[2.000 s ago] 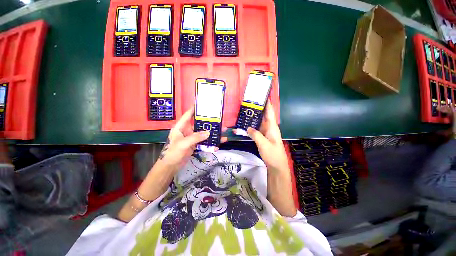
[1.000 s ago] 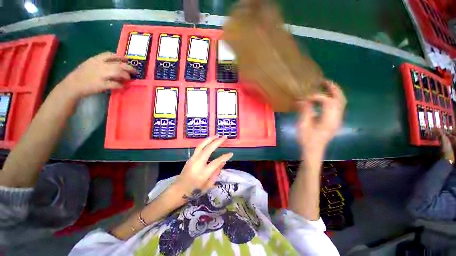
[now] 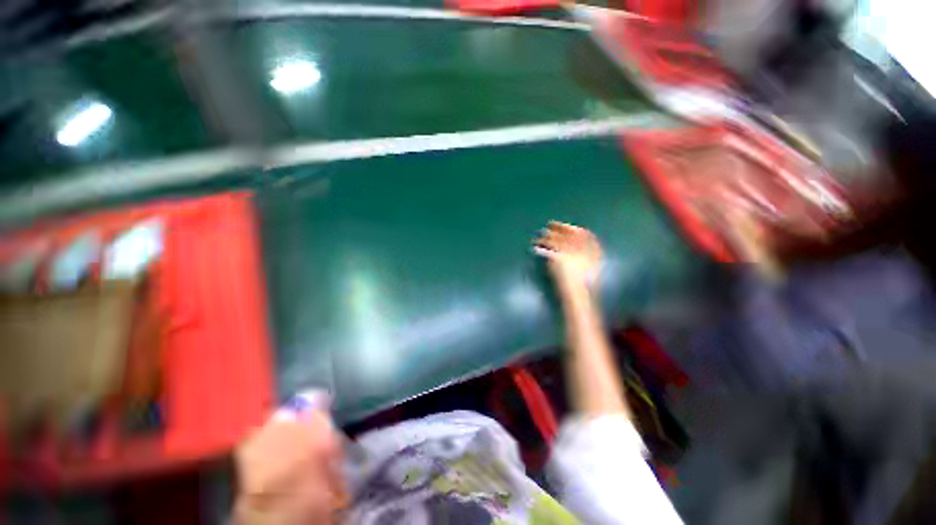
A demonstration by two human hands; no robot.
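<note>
The picture is strongly blurred. My right hand is stretched out over the green bench, fingers forward, with nothing visible in it. My left hand is low at the bench's front edge, beside the red tray. A small whitish-blue spot shows at its fingertips; I cannot tell what it is or whether the hand holds it. Phones with bright screens show in the tray's back row at the left. The brown cardboard box lies over the front part of the tray, which it partly hides.
Another red tray is on the bench at the right, with another person's blurred arm reaching to it. More red trays are at the back right. Dark contents with yellow edges show below the bench edge, right of my forearm.
The view has swung to the right. The box, blurred near my right hand before, is now over the tray. My right hand is away from it, and my left hand is lower, at the bench edge.
</note>
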